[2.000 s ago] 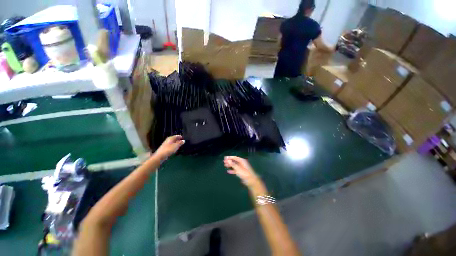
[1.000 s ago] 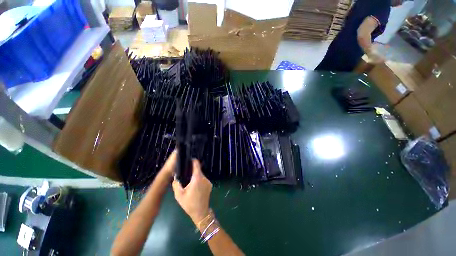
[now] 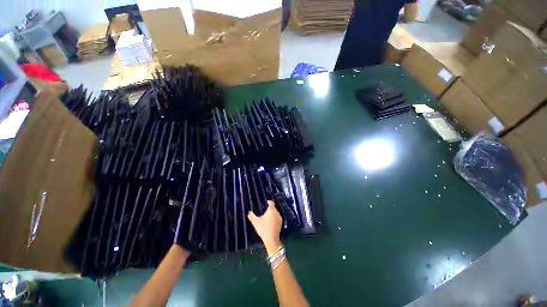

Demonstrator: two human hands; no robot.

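Observation:
Black flat housings (image 3: 234,204) stand on edge in leaning rows on the green bench. My left hand (image 3: 180,250) is at the front edge of the nearest row, against housings that lean to the right. Its fingers are mostly hidden by the black parts, so I cannot tell whether it grips one. My right hand (image 3: 268,223) is over the right part of the same row, thumb and forefinger apart, with nothing visible held. Some housings at the row's right end (image 3: 303,198) have a shiny, film-like surface.
A cardboard sheet (image 3: 51,180) stands left of the rows, and a large carton (image 3: 240,51) behind them. A small black stack (image 3: 382,101), a pale strip (image 3: 442,126) and a clear plastic bag (image 3: 492,174) lie right. A person (image 3: 369,33) stands beyond the bench, near cartons (image 3: 474,102).
The view has moved closer to the rows, which fill more of the left side. The black piece held upright between my hands is now among the rows or hidden. My hands have moved apart.

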